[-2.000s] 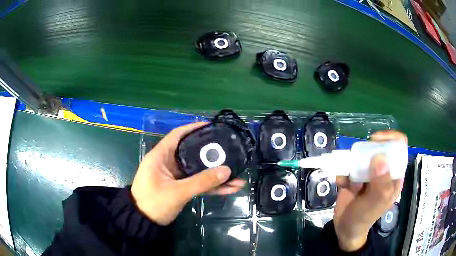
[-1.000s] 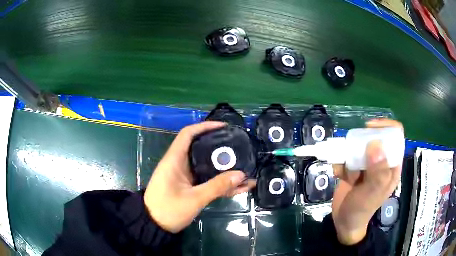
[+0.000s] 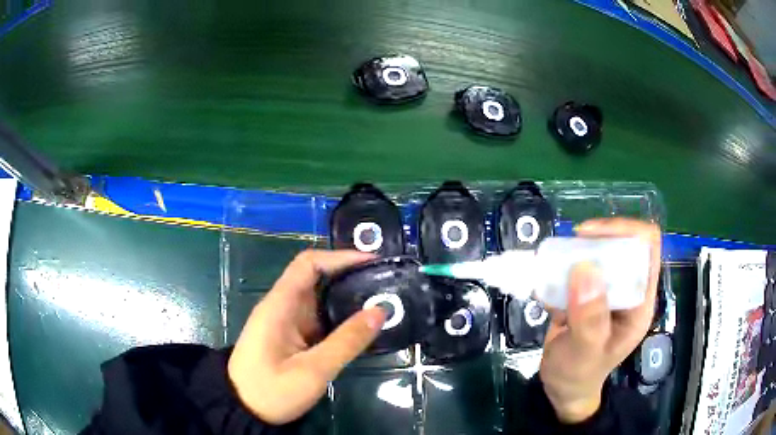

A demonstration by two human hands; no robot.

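Note:
My left hand [image 3: 293, 340] holds a glossy black housing [image 3: 362, 293] with a white centre ring, its thumb on the face beside the ring. My right hand [image 3: 596, 314] holds a white glue bottle [image 3: 600, 270] sideways. The bottle's green needle tip [image 3: 438, 270] points left at the upper right edge of the held housing; whether it touches cannot be told. The clear blister tray [image 3: 374, 392] lies below with several black housings in its pockets, such as one at the back left [image 3: 367, 223]. The held housing partly covers a front-row one [image 3: 459, 321].
Three black housings [image 3: 492, 110] lie on the green conveyor belt [image 3: 255, 110] beyond its blue edge [image 3: 196, 200]. A grey-faced unit [image 3: 654, 358] lies right of the tray, beside the newspaper stack [image 3: 732, 340]. A dark metal bar [image 3: 38, 161] juts in at the left.
The held housing has tilted and moved lower in view, its upper edge turned up. The bottle has moved left, its tip now at that edge. The back-left tray housing is more exposed.

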